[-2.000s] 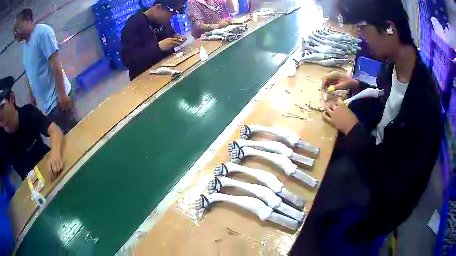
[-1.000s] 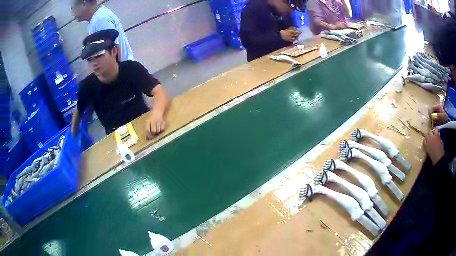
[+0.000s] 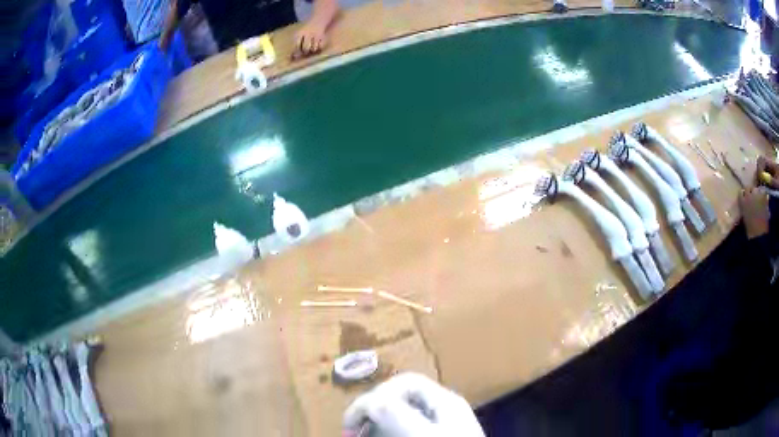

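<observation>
My right hand (image 3: 414, 408), in a white knitted glove, shows at the bottom edge, partly cut off; its fingertips and anything it holds cannot be made out. My left hand is not clearly in view; a small pinkish patch shows at the glove's left edge. Just beyond the glove, a small white oval dish (image 3: 355, 366) sits on a cardboard mat (image 3: 401, 337) with dark wet blotches. Three pale swabs (image 3: 346, 290) lie at the mat's far edge.
White moulded legs (image 3: 598, 213) lie side by side at right; more legs (image 3: 60, 388) crowd the lower left. Two white bottles (image 3: 289, 219) stand by the green belt (image 3: 384, 111). A blue crate (image 3: 94, 128) stands far left. Workers' hands show across the belt and at right.
The view has swung left and down, bringing the dish, swabs, left legs and my gloved right hand into sight. The neighbouring worker now shows only at the right edge.
</observation>
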